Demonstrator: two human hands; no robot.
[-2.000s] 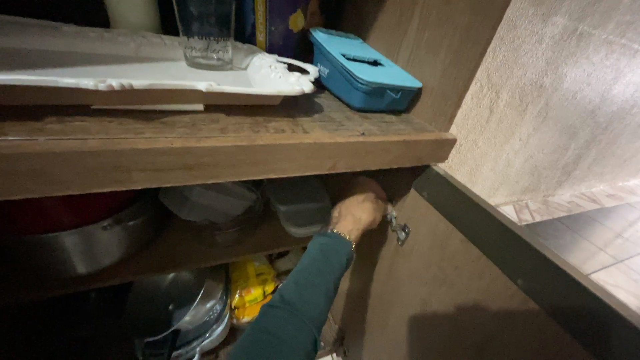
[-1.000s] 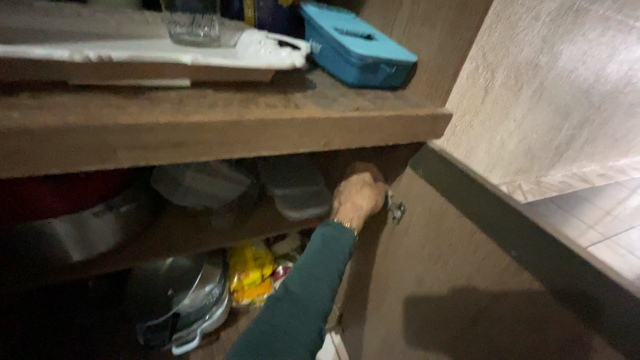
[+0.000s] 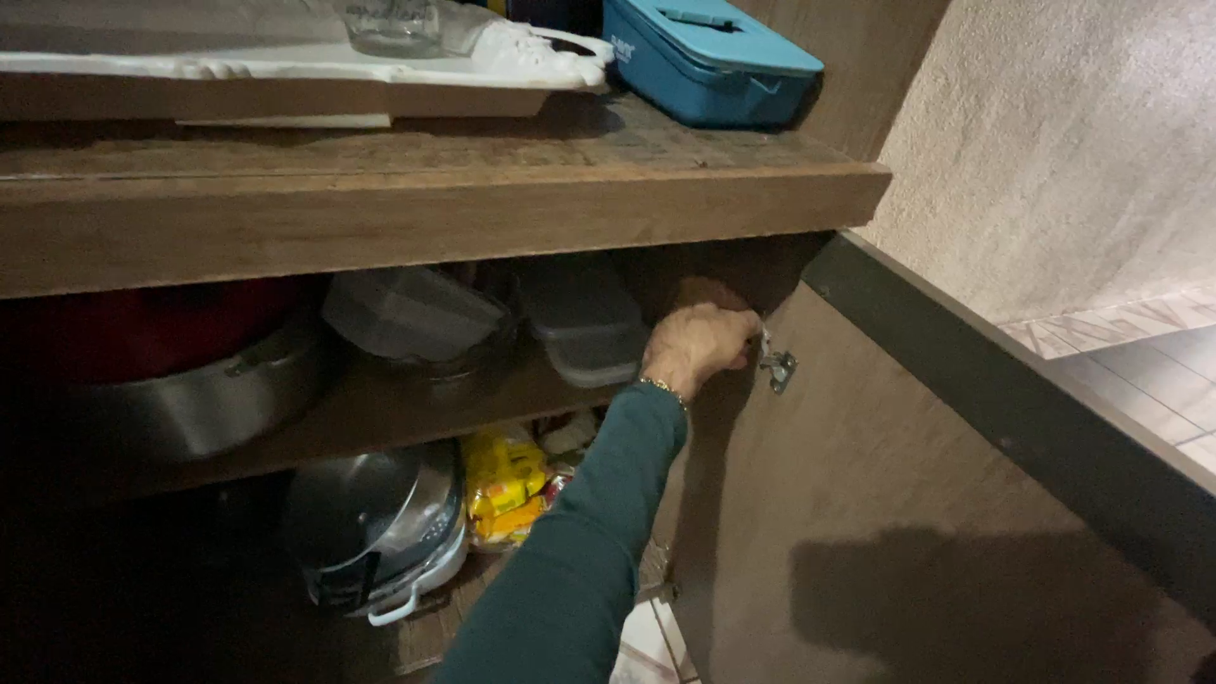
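My left hand [image 3: 701,342], in a dark green sleeve with a bracelet at the wrist, reaches into the cupboard beneath the upper shelf. Its fingers are bent beside a metal hinge [image 3: 779,369] on the inner face of the open wooden door [image 3: 912,456]. Whether they hold anything small or only touch the hinge or side panel is hidden. Just left of the hand stand clear plastic containers [image 3: 594,332] on the middle shelf. My right hand is out of view.
The upper shelf [image 3: 456,214] holds a white tray [image 3: 285,68], a glass [image 3: 394,28] and a blue lidded box [image 3: 717,71]. Lower down are a large metal pot [image 3: 209,408], a glass-lidded dish [image 3: 380,522] and yellow packets [image 3: 503,480]. A textured wall rises at right.
My left hand stays beside the hinge, with no plain change in its hold. The view has shifted slightly.
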